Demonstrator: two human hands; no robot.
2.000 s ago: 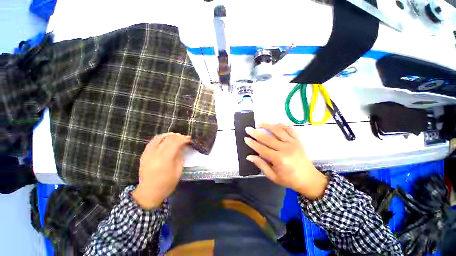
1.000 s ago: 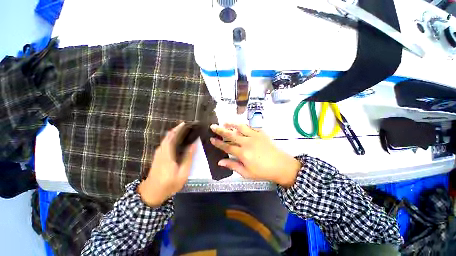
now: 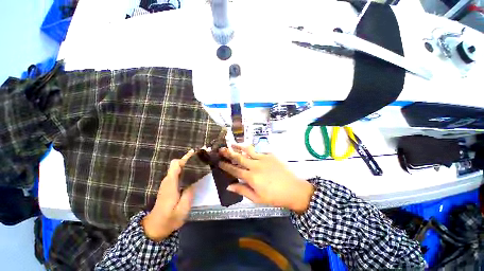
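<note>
A dark plaid panel (image 3: 132, 132) lies over the left of the white machine table, its right corner under my hands. A plain dark strip (image 3: 227, 188) lies at that corner, its lower end pointing towards the table's front edge. My left hand (image 3: 172, 198) holds the panel's edge between thumb and fingers. My right hand (image 3: 262, 177) has its fingertips on the upper part of the strip, where it meets the panel. Fingers hide how the two pieces overlap. The presser foot area (image 3: 260, 132) is just above my right hand.
Scissors with green and yellow handle loops (image 3: 342, 143) and a slim black tool (image 3: 367, 156) lie right of my hands. A black case (image 3: 431, 152) is further right. A black band (image 3: 377, 66) drapes over the machine head (image 3: 276, 63). Blue crates with dark cloth stand below.
The strip, earlier separate under my right hand, has moved left to the panel's corner. My right hand moved left with it. My left hand has shifted at the panel's edge. The view has tilted.
</note>
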